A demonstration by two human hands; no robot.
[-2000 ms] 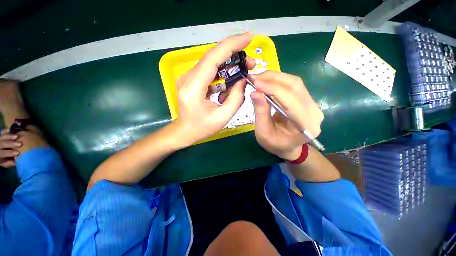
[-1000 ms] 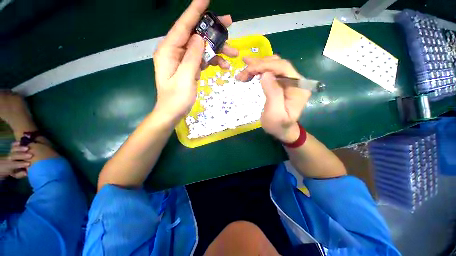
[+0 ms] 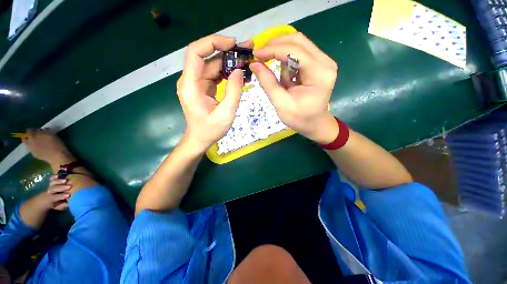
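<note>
My left hand point(image 3: 207, 94) holds a small black electronic unit point(image 3: 238, 63) between thumb and fingers, its open side towards me, above the far part of the yellow tray point(image 3: 223, 158). My right hand point(image 3: 303, 91) is at the unit's right edge, thumb and index fingertips close together there. The grey metal tweezers point(image 3: 290, 65) are held in my right hand, seen nearly end-on and mostly hidden by the fingers. Whether a piece is between the right fingertips cannot be seen. White pieces point(image 3: 253, 119) with blue marks lie heaped in the tray.
A yellow and white label sheet point(image 3: 419, 30) lies right of the tray. A white rail point(image 3: 133, 65) runs behind. Clear trays point(image 3: 478, 163) stand lower right. Another person's hands point(image 3: 53, 152) are at the left. A small dark thing point(image 3: 161, 18) lies beyond the rail.
My right hand has moved from over the tray to the unit. The tweezers have turned nearly end-on. My left hand has lowered the unit slightly. The view has shifted left.
</note>
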